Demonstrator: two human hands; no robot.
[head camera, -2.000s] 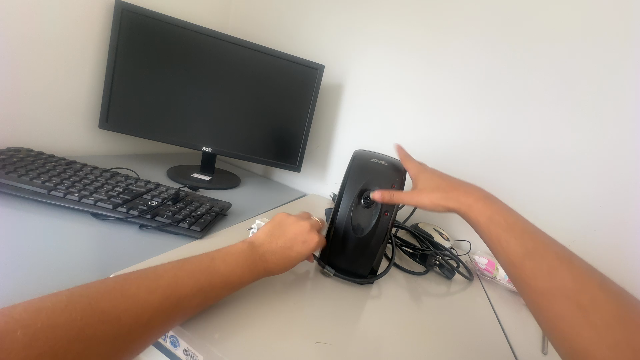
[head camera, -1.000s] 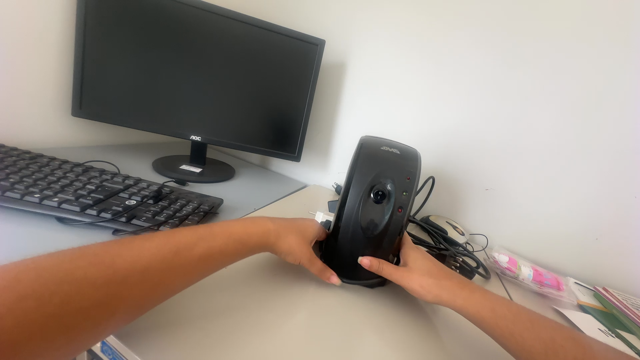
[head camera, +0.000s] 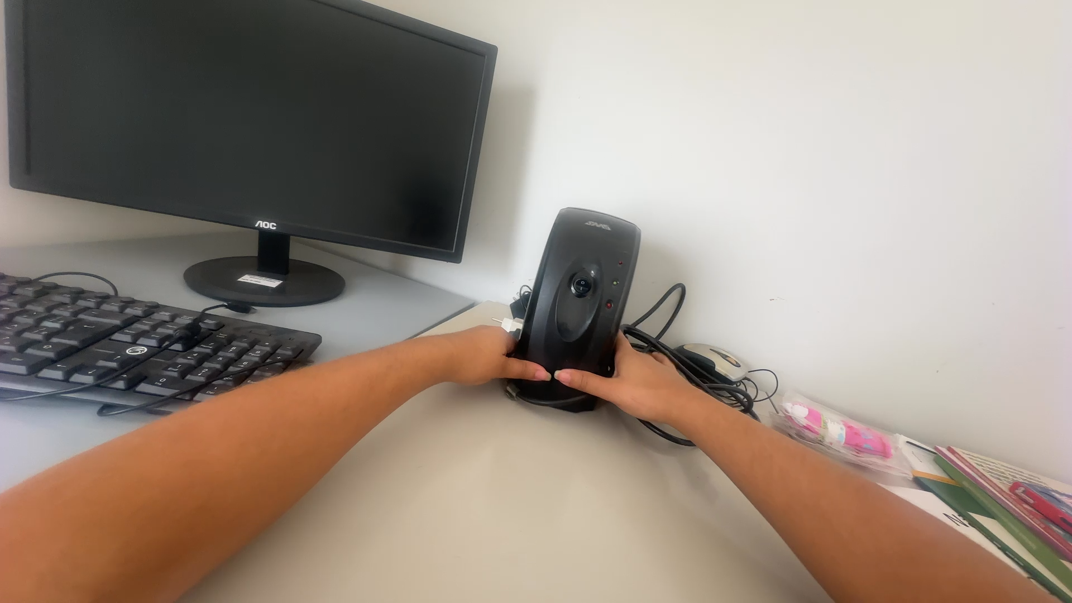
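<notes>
A black plastic power unit, likely a UPS or voltage regulator, stands upright on the beige desk, leaning slightly right at its top. It has a round button and small indicator lights on its front. My left hand grips its lower left side, thumb across the front. On the lower right side, my right hand grips it too, its thumb tip almost meeting the left one. The fingers behind the unit are hidden. Black cables lie coiled behind and right of it; a white plug shows beside my left hand.
At the left, an AOC monitor and a black keyboard with a cable over it stand on a grey desk. Along the wall at right are a computer mouse, a pink item in clear plastic and a stack of booklets and papers.
My right hand has come down from the unit's front button to its lower right side. My left hand now has its thumb across the lower front. The view has shifted.
</notes>
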